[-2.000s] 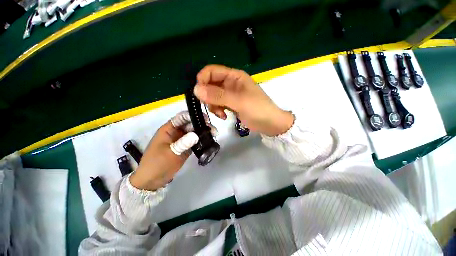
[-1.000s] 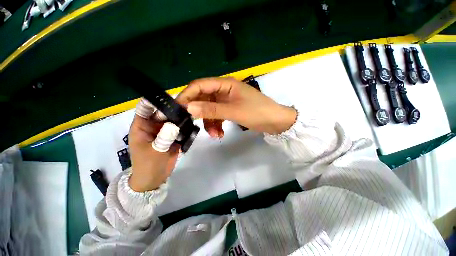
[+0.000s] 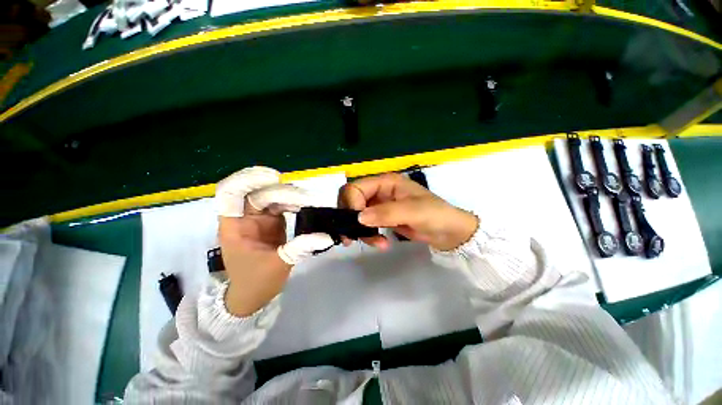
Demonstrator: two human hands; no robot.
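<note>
A black wristwatch (image 3: 328, 222) is held between my two hands above the white sheet; its strap looks folded, and its head cannot be made out clearly. My left hand (image 3: 261, 225), with white finger cots, grips its left end between thumb and fingers. My right hand (image 3: 408, 212), bare, pinches its right end. Another black watch (image 3: 416, 176) lies on the sheet, partly hidden behind my right hand. Two dark straps show at the left, one (image 3: 170, 293) beside my left sleeve and one (image 3: 215, 259) partly behind my left wrist.
Two rows of black watches (image 3: 604, 242) lie on a white sheet (image 3: 633, 277) at the right. Spaced watches (image 3: 349, 119) lie on the green belt (image 3: 261, 119) behind its yellow edge (image 3: 491, 150). White pieces (image 3: 142, 17) lie at the top left. Pale sheets (image 3: 67, 316) lie at lower left.
The watch strap, stretched upward earlier, is now folded short and level between both hands. The view has tilted up, showing more of the belt.
</note>
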